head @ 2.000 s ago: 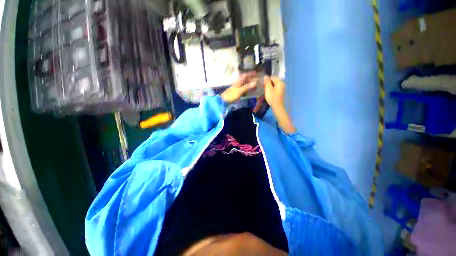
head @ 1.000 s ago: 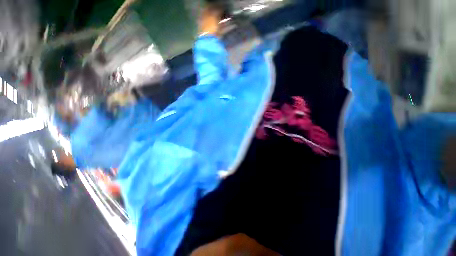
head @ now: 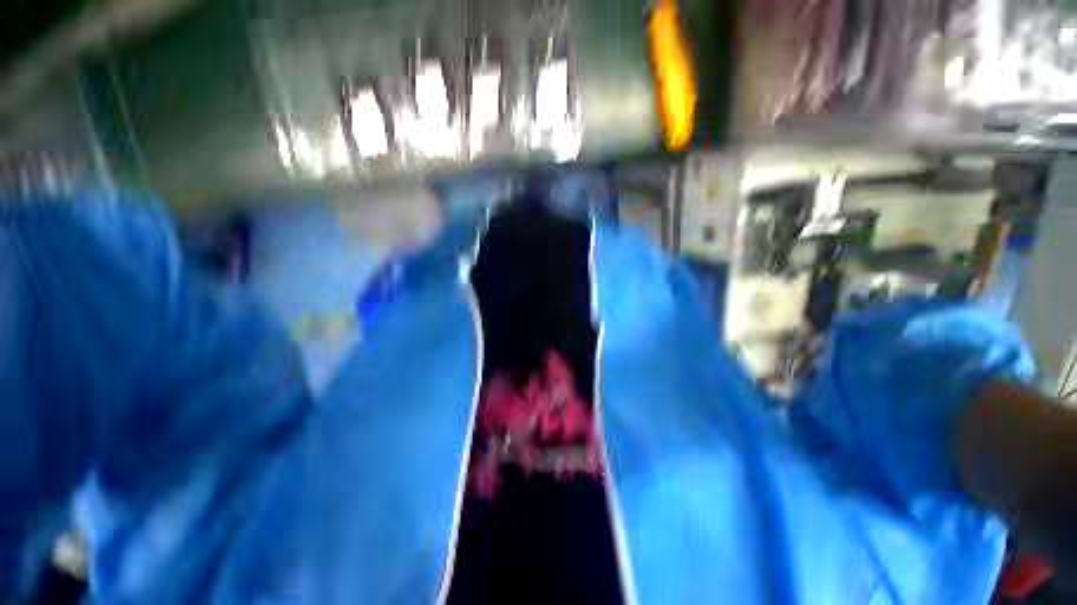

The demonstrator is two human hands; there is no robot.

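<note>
The frame is heavily blurred. A clear working tray [head: 455, 118] lies on the green line in front of me, with bright reflections on it. The orange-handled tool [head: 674, 77] lies just right of the tray. My right hand [head: 1022, 449] is a dark blur below the blue cuff at the right edge. It is partly cut off, and I cannot tell its fingers or whether it holds anything. My left hand is not in view.
The tray stack [head: 821, 53] stands right of the orange tool, at the top. A white machine [head: 768, 207] with dark parts is at the right. A large blue sleeve [head: 130, 331] fills the left side; I cannot tell whose it is. The green line [head: 165, 130] runs across the top.
The view has swung from the machine to the green line and tray. Both hands were together at the machine two seconds ago; now only a blurred right one shows, far right.
</note>
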